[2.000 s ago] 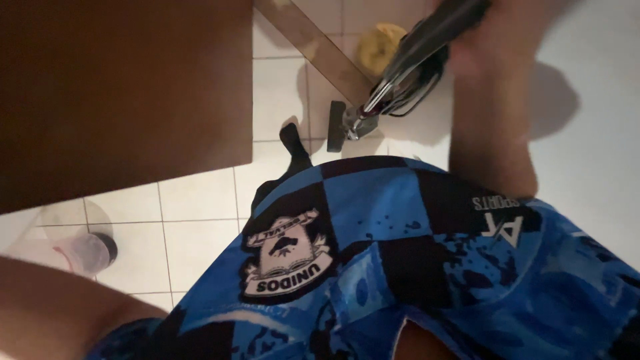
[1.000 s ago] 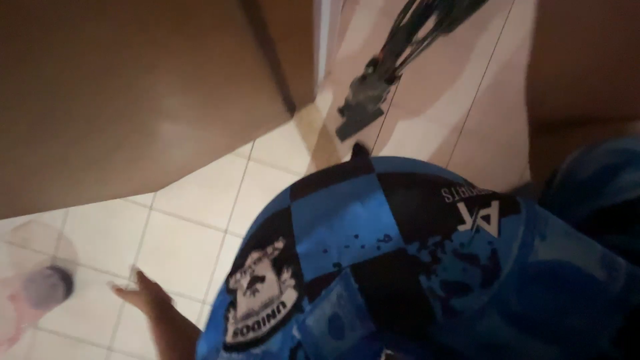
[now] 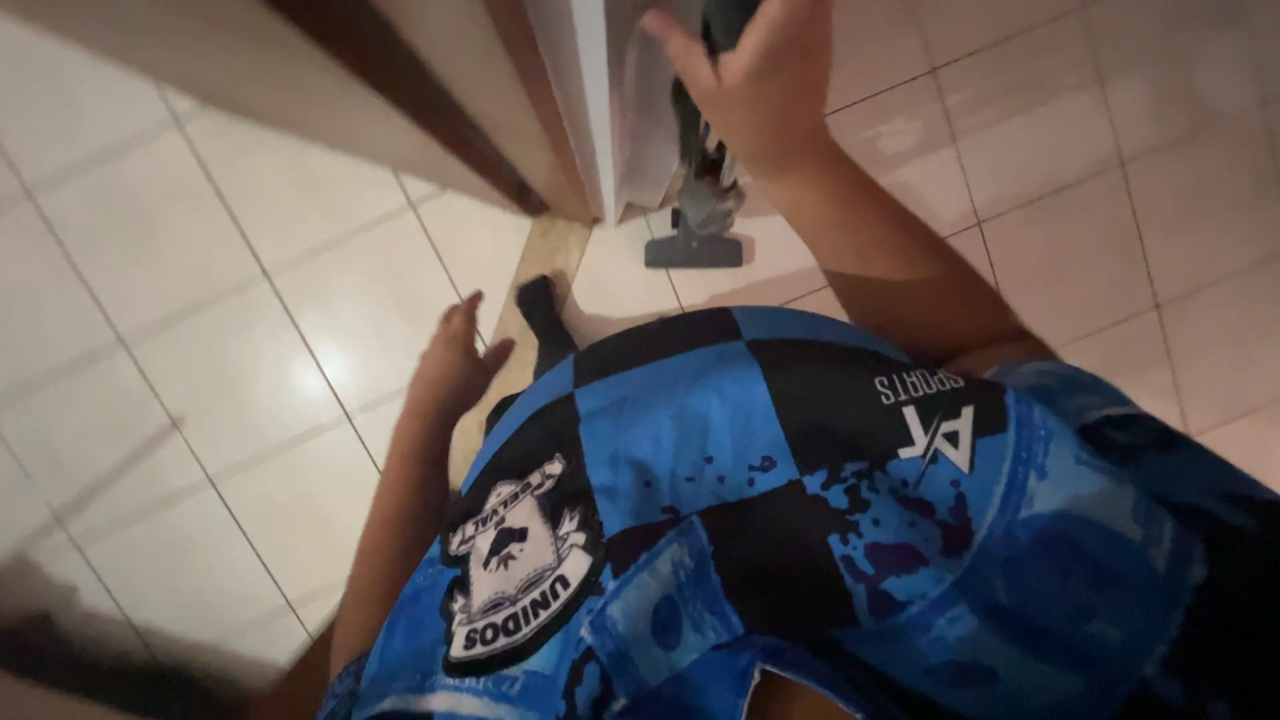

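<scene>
My right hand (image 3: 775,85) is raised at the top, fingers spread, beside or over a dark upright vacuum cleaner (image 3: 712,200); whether it touches the dark handle behind it I cannot tell. The vacuum's flat floor head (image 3: 693,252) rests on the tiles by the door frame. My left hand (image 3: 455,365) hangs over the floor at the left with its fingers apart and holds nothing. Between the hands is my torso in a blue and black checked jersey (image 3: 680,430), with a dark sock or shoe tip (image 3: 540,305) showing past its edge.
A brown door or wooden panel (image 3: 440,110) and a white frame edge (image 3: 603,120) stand at the upper left and centre. A tan threshold strip (image 3: 520,320) crosses the floor between pale tiles (image 3: 260,300) on the left and tiles (image 3: 1040,200) on the right.
The view has shifted toward the doorway. My right hand, out of view one second ago, shows at the top again. The left hand is raised and spread beside the jersey.
</scene>
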